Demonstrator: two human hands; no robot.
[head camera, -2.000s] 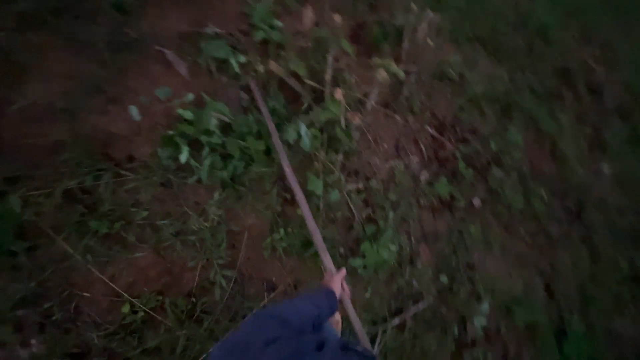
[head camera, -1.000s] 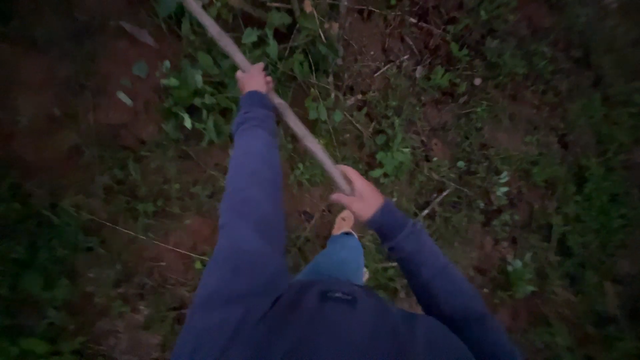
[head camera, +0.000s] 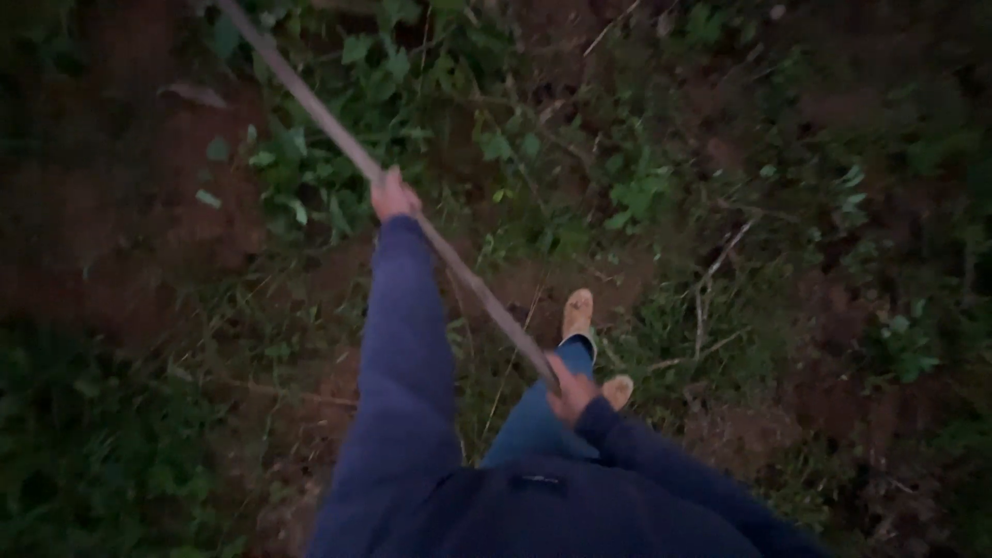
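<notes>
A long wooden pole (head camera: 318, 112) slants from the top left of the view down to the middle. My left hand (head camera: 395, 195) is closed around it, with that arm stretched out in a dark blue sleeve. Near the pole's lower end, my right hand (head camera: 571, 387) grips it, close in front of my jeans (head camera: 535, 422). The pole's far end lies outside the view, so whether it carries a tool head cannot be told.
Leafy green weeds (head camera: 310, 174) grow on reddish soil (head camera: 225, 209) by the pole. My tan boots (head camera: 578, 314) stand on the ground, right of the pole. Dry forked twigs (head camera: 701, 294) lie farther right.
The right hand, not visible two seconds ago, is on the pole in the later frames. Since one second ago both hands have moved lower in the view with the pole, and a second boot shows more.
</notes>
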